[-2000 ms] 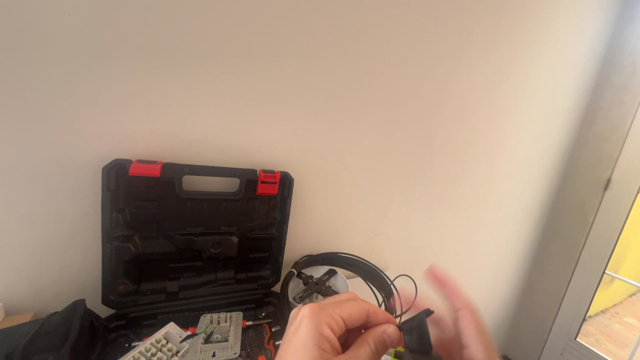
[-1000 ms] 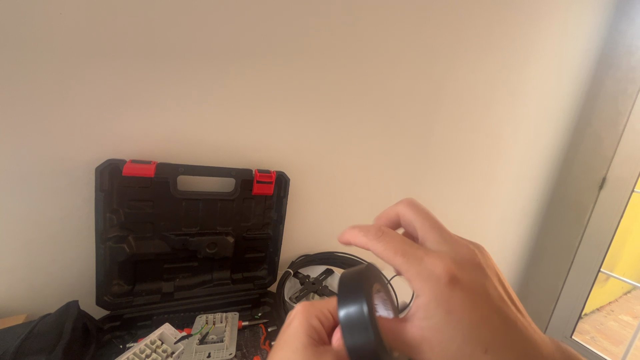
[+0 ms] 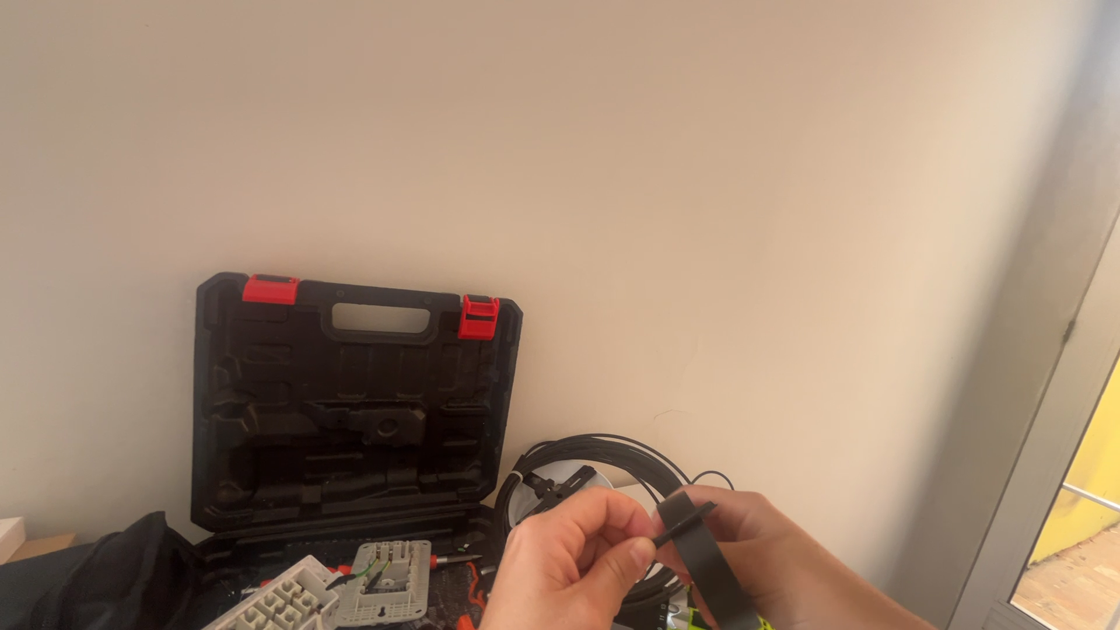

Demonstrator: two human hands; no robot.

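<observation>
At the lower middle, my left hand (image 3: 573, 560) pinches a short dark piece, seemingly the end of the black tape, between thumb and forefinger. My right hand (image 3: 770, 560) holds a roll of black electrical tape (image 3: 716, 564), its edge turned toward the camera. Both hands are close together at the roll. Behind them lies a coil of black cable (image 3: 604, 444) around a white disc with a black cross-shaped piece. Whether the pinched piece joins the roll is hard to tell.
An open black tool case (image 3: 350, 420) with red latches leans against the wall. Before it lie a grey plastic wiring plate (image 3: 385, 582), a white compartmented block (image 3: 284, 599) and a screwdriver (image 3: 455, 560). Black fabric (image 3: 131, 569) lies left; a door frame (image 3: 1032, 455) stands right.
The tape roll has turned and moved right, with my right hand lower around it. My right fingers, raised apart a second ago, are now at the roll, beside my left fingertips.
</observation>
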